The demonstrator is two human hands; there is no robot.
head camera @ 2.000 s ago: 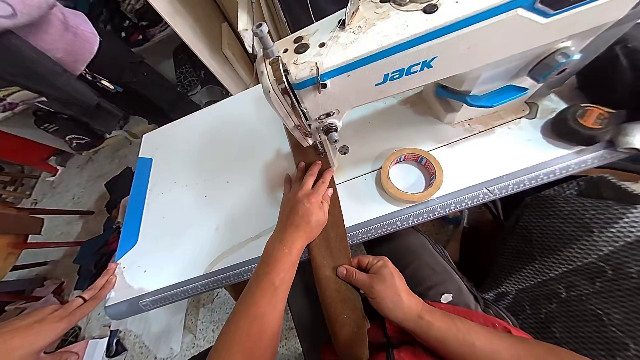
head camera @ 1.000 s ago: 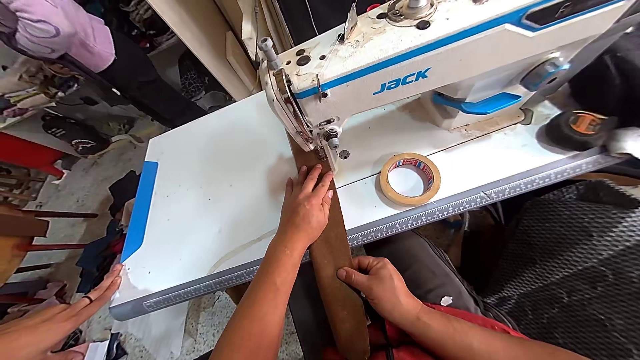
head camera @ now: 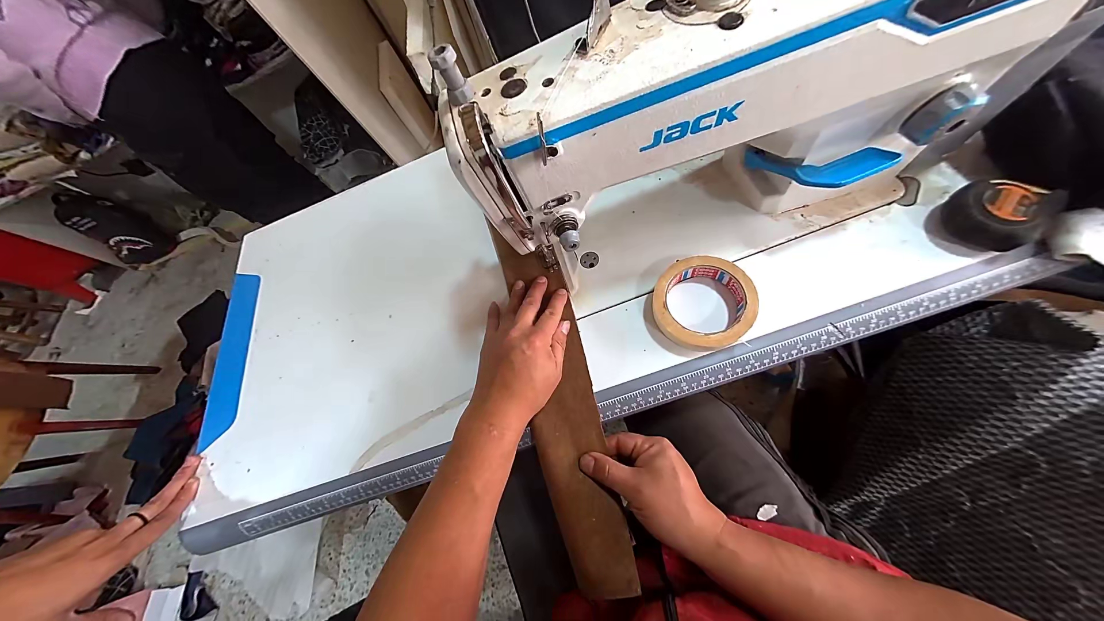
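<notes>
A long brown strip point(head camera: 569, 431), fabric or leather, runs from under the needle area of a white and blue Jack sewing machine point(head camera: 733, 112) over the table's front edge toward my lap. My left hand point(head camera: 522, 354) lies flat on the strip just in front of the presser foot point(head camera: 548, 255), fingers spread and pointing at it. Lower down, my right hand point(head camera: 651, 483) pinches the strip's right edge between thumb and fingers. The strip's far end is hidden behind the machine head.
On the white sewing table point(head camera: 362, 328) a roll of masking tape point(head camera: 705, 302) lies right of the strip. A black and orange tape measure point(head camera: 1000, 211) is farther right. Another person's hand point(head camera: 112, 539) touches the table's left corner. A person in dark trousers point(head camera: 198, 129) is at upper left.
</notes>
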